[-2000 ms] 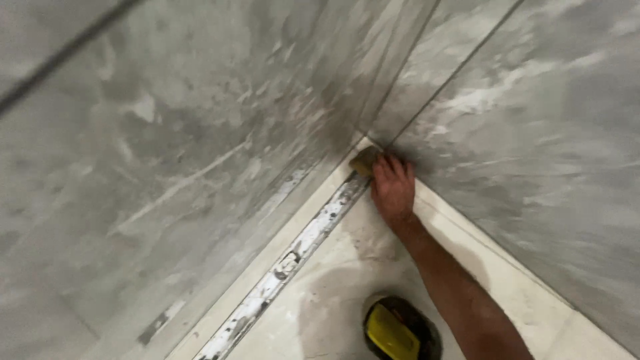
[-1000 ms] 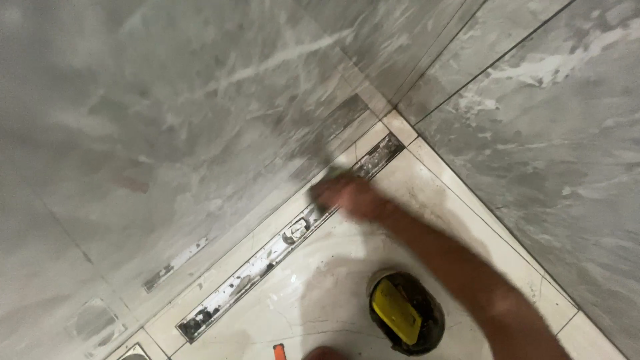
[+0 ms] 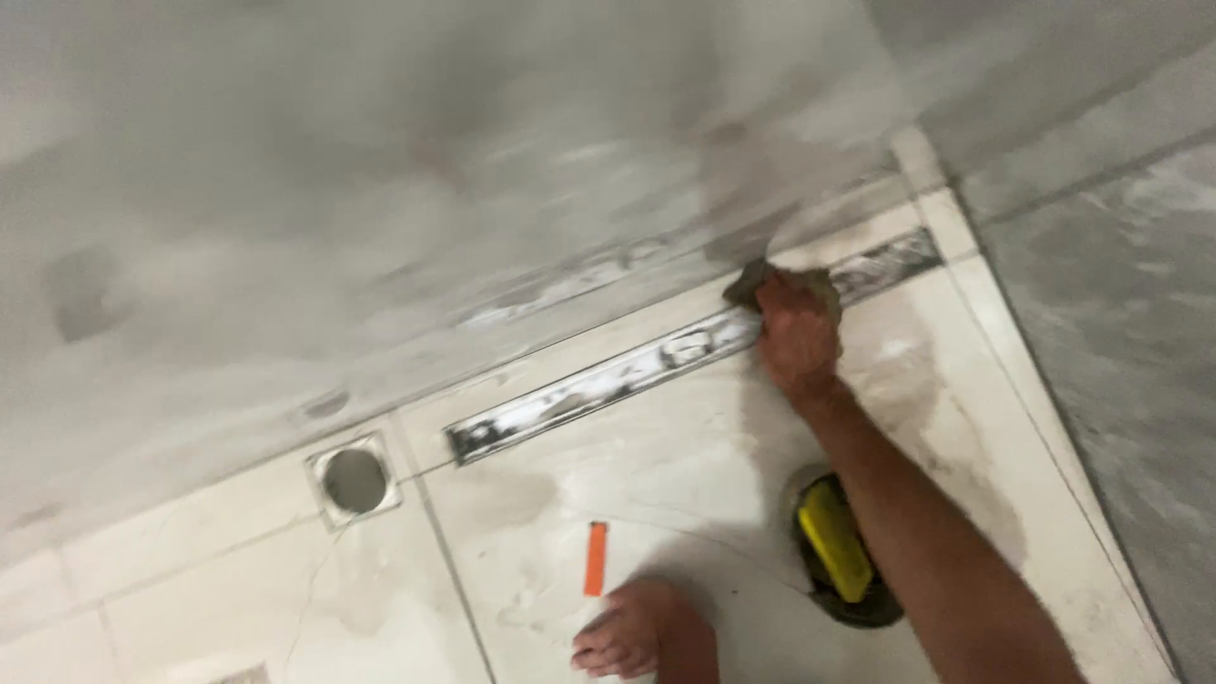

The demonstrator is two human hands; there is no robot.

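Observation:
My right hand [image 3: 801,332] is shut on a dark, crumpled wet sponge or cloth [image 3: 825,290] and presses it onto the long metal channel of a linear floor drain [image 3: 632,370], nearer its right end. Patchy white and dark residue marks the channel. Below my right forearm lies a yellow sponge or block [image 3: 836,541] in a dark round container. At the bottom centre, bare skin with curled digits [image 3: 617,641] rests by the floor; blur leaves it unclear whether this is my left hand or a foot, and no held object shows there. An orange strip [image 3: 596,559] lies just above it.
A square-framed round floor opening [image 3: 356,480] lies left of the channel. Grey marbled wall panels [image 3: 237,237] rise behind and at the right [image 3: 1140,313], meeting in a corner. Pale floor tiles [image 3: 655,475] carry wet patches. Another fitting's edge shows at bottom left.
My right hand has moved with the sponge or cloth from the corner end of the channel back along it. The view has swung left, bringing the square-framed opening and orange strip fully into sight.

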